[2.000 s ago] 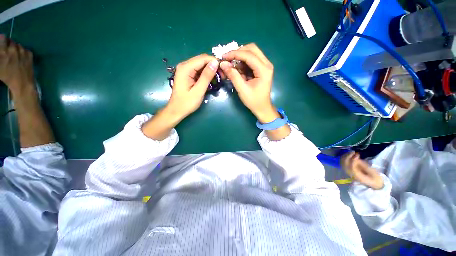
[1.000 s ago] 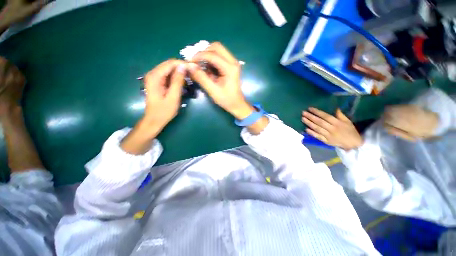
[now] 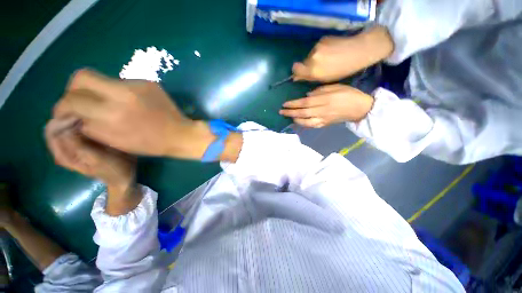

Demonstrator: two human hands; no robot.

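Observation:
My right hand [image 3: 123,114], with a blue strap [image 3: 216,141] on its wrist, is at the left of the view, fingers curled and blurred. My left hand [image 3: 86,154] is just below it and partly covered by it; the two hands overlap. Any small part between the fingers is hidden or too blurred to tell. A loose pile of tiny white plastic pieces [image 3: 147,64] lies on the green bench mat [image 3: 189,26] beyond my right hand. One white piece [image 3: 197,54] lies apart to its right.
Another person's hand [image 3: 332,57] at the right holds a thin dark tool [image 3: 280,83] over the bench; that person's other hand [image 3: 329,109] is below it. A blue box [image 3: 315,16] stands at the top. A pale rail [image 3: 40,47] curves at upper left. A neighbour's forearm [image 3: 34,240] is at lower left.
The view has turned and shifted right. My hands now appear further left, with the right crossing over the left. The right neighbour's hands are now at the bench, one holding a thin tool.

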